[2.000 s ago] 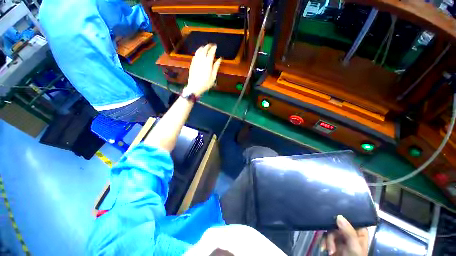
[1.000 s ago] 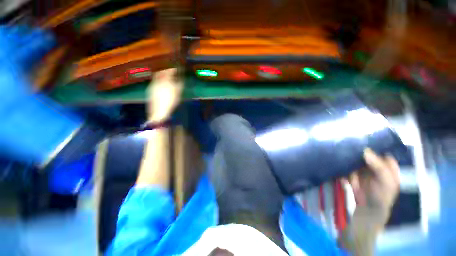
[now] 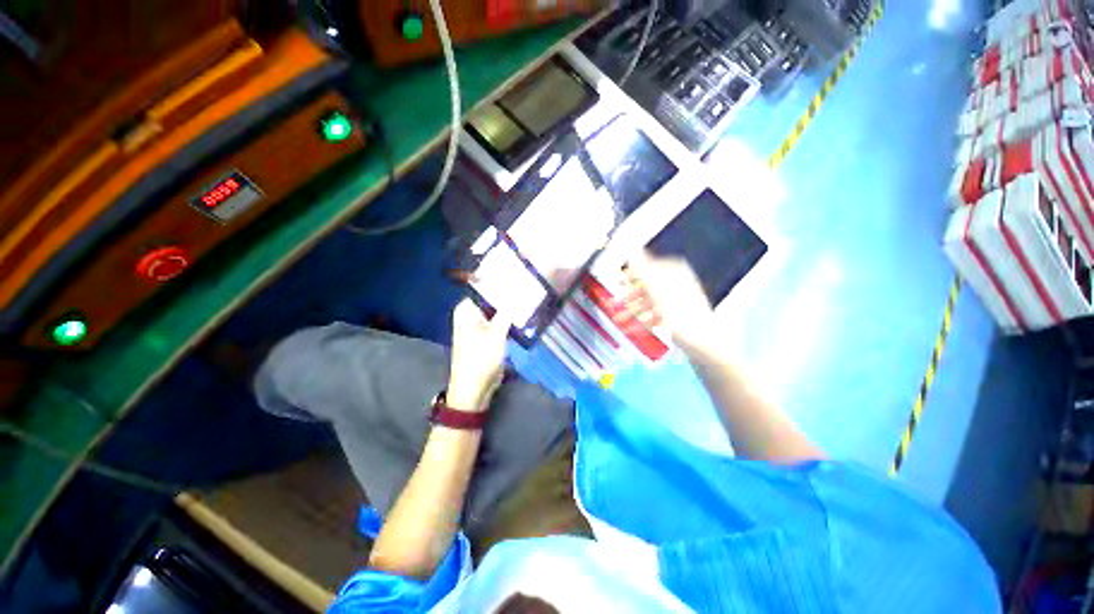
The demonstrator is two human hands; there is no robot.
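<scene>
A glossy tablet screen assembly (image 3: 549, 234) is tilted over the white foam trays, with bright reflections on it. My left hand (image 3: 478, 350) grips its near left corner. My right hand (image 3: 672, 298) is blurred beside its right edge, over the near side of the top white foam tray (image 3: 758, 202); whether its fingers hold anything is unclear. A dark slab (image 3: 710, 246) lies in the tray's right pocket, and another dark panel (image 3: 633, 166) shows partly beyond the held assembly. Red-edged trays (image 3: 626, 321) are stacked below.
An orange-brown press (image 3: 198, 228) with green lit buttons, a red stop and a timer stands at left on the green bench (image 3: 360, 204). A pale air hose (image 3: 454, 120) loops down. Black blister trays (image 3: 708, 90) lie beyond. Red-and-white stacks (image 3: 1020, 228) stand far right. A carton (image 3: 258, 546) is lower left.
The view has swung right to the white trays. My left hand has left the press side and now grips the screen assembly, which my right hand held before. My right hand is now beside it.
</scene>
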